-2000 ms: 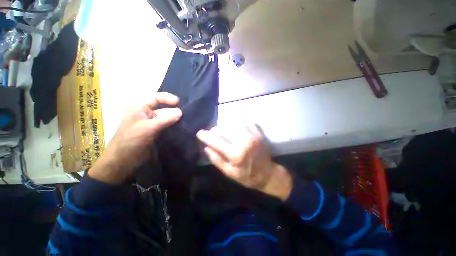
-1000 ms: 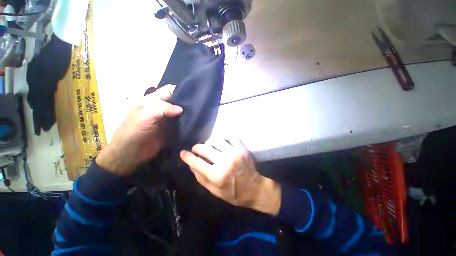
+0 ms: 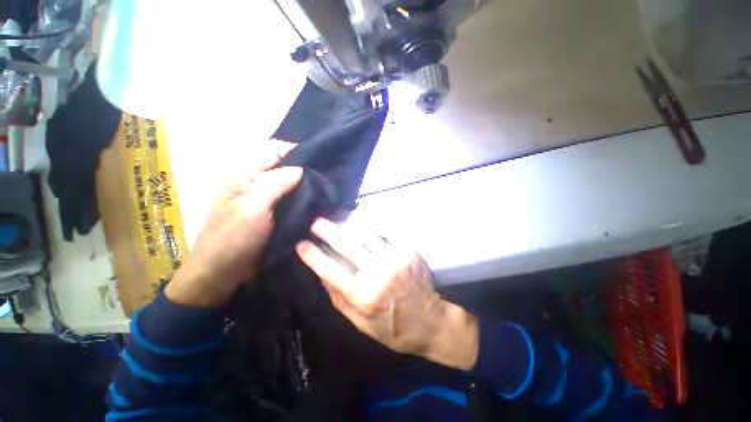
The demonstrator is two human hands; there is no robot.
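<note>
A black garment piece (image 3: pixel 336 140) runs from under the presser foot (image 3: pixel 376 98) down over the table's front edge into the dark cloth on the lap. The sewing machine head (image 3: pixel 395 37) stands above it, with a knurled round knob (image 3: pixel 432 87) at the foot's right. My left hand (image 3: pixel 239 227) pinches the cloth's left side between thumb and fingers. My right hand (image 3: pixel 383 284) lies at the cloth's right side by the table edge, fingers bent with the tips on the cloth; whether it grips cannot be told.
Red-handled thread snips (image 3: pixel 677 119) lie at the table's right. Cardboard with yellow printed tape (image 3: pixel 152 189) and a loose black piece (image 3: pixel 76 148) are at the left. A grey device with a blue dial (image 3: pixel 18 231) is far left. A red basket (image 3: pixel 650 325) stands below right.
The machine, snips and basket sit further right in view. The cloth between foot and hands is now bunched and folded at my left fingers. Both hands remain at the cloth.
</note>
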